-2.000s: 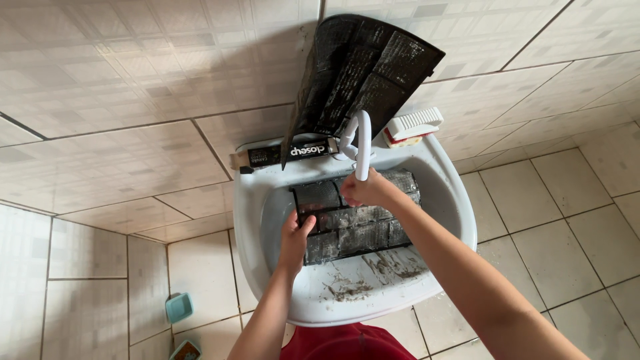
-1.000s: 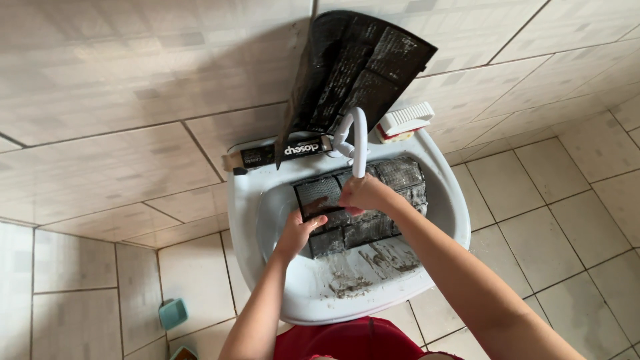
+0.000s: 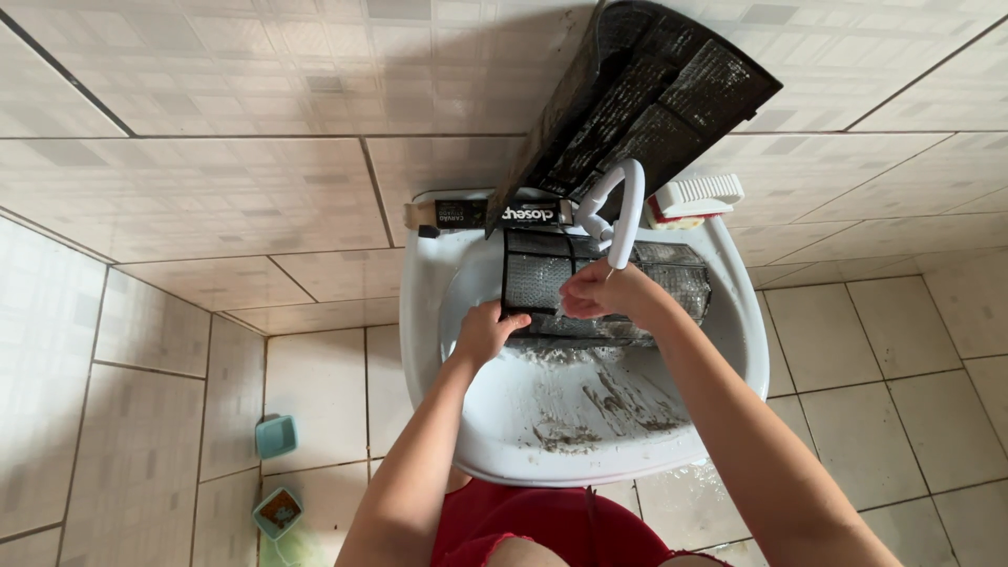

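Note:
A black-framed mesh air filter (image 3: pixel 537 283) lies curved in the white washbasin (image 3: pixel 520 417), wet and streaked with grey dirt. My left hand (image 3: pixel 490 327) grips its lower left corner, thumb on top. Under the white curved faucet (image 3: pixel 628 213), my right hand (image 3: pixel 594 293) is cupped over the mesh with water running on it; whether its fingers are closed is hard to make out. Dark grime and suds lie on the basin's bottom. A second black mesh filter (image 3: pixel 669 87) stands curved behind the faucet, leaning on the tiled wall.
A toothpaste box (image 3: pixel 472 213) lies on the basin's back left ledge. A white scrub brush (image 3: pixel 701 197) sits at the back right. Two small light-blue containers (image 3: pixel 276 437) are on the floor at left, the nearer holding brown bits. Water wets the floor below the basin.
The filter's left part shows lighter, cleaner mesh than two seconds ago. My right hand has come off the faucet's end slightly, onto the mesh. My left hand still holds the filter's edge.

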